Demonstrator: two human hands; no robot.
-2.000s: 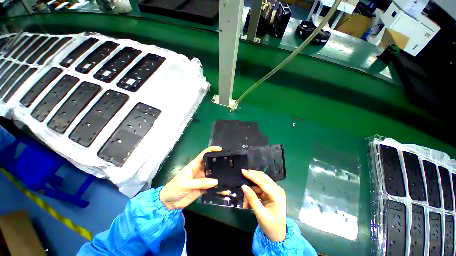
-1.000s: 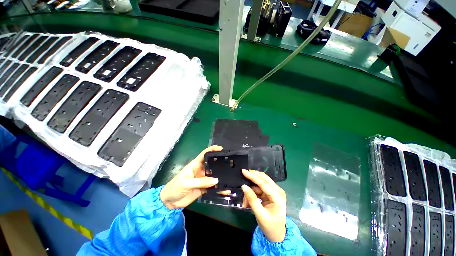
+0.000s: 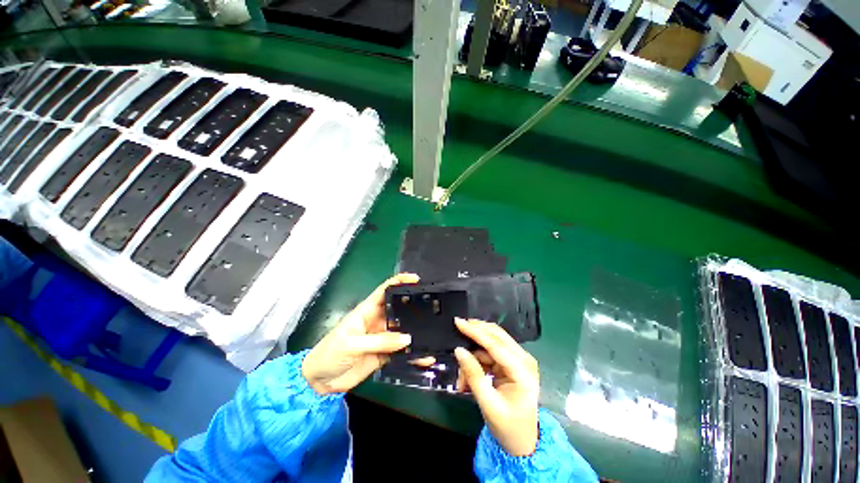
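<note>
A black phone housing point(image 3: 502, 304) is held level, long side across, above the bench in front of me. A small black plate with cutouts point(image 3: 429, 319) lies over its left half. My left hand point(image 3: 358, 344) grips the left end of both, thumb on top. My right hand point(image 3: 504, 377) holds the lower edge near the middle, its fingertips on the plate's right edge. Whether a tiny piece is at the fingertips cannot be told. A matte black sheet point(image 3: 443, 249) lies on the bench behind and partly under the housing, with a shiny clear edge below.
A white tray point(image 3: 325, 141) with black housings is on the left. A clear-edged tray point(image 3: 709, 377) with housings is at the right edge. A clear film point(image 3: 627, 368) lies between sheet and right tray. A metal post point(image 3: 434, 104) with a thin hose point(image 3: 547, 110) stands behind.
</note>
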